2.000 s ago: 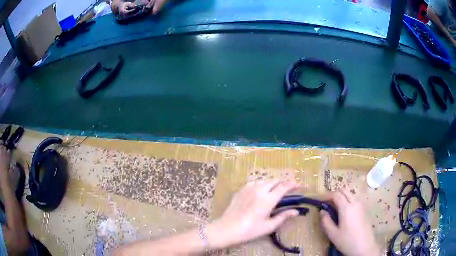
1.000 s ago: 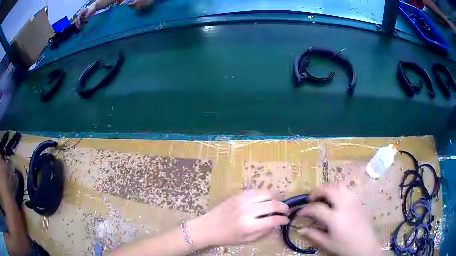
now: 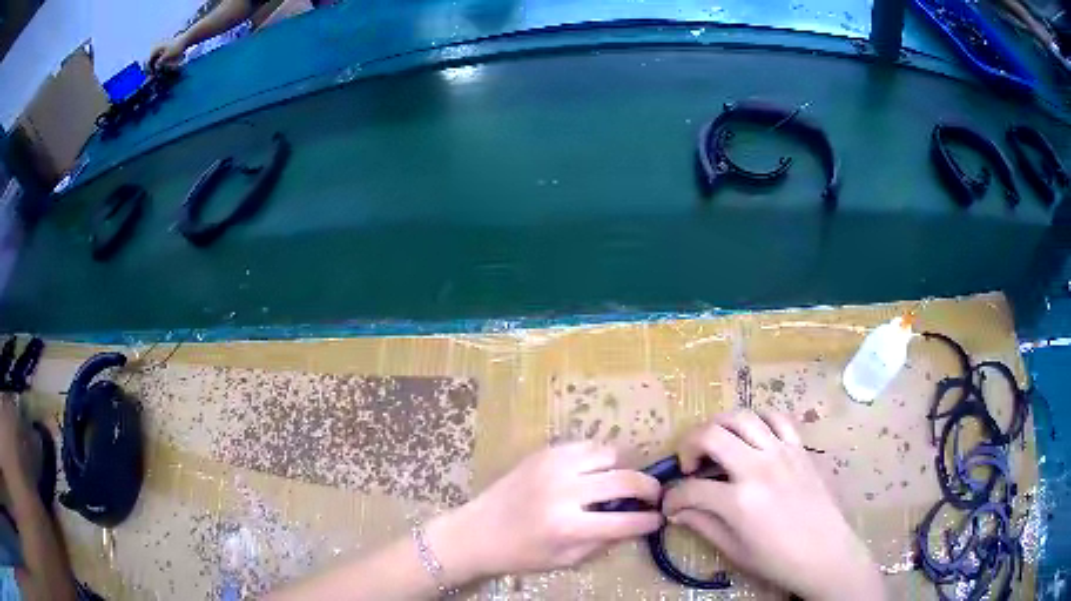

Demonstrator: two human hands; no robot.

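Note:
My left hand and my right hand meet over the work mat. Both are closed on a black headband, mostly hidden under the fingers. A thin dark curved strip hangs below the hands and curls to the right. A thin dark end sticks out to the right of my right fingers. Where strip and band touch cannot be seen. A white glue bottle with an orange tip lies at the upper right of the cardboard mat. A tangled pile of strips lies right of it.
Stacked headbands lie at the mat's left, beside another worker's arm. Several headbands lie on the green conveyor. A blue bin and a cardboard box are beyond. Another person's hand shows at the top left.
My hands have drawn together, and my right fingers have closed on the band near my left fingers. The strip still curls below. The view has shifted slightly.

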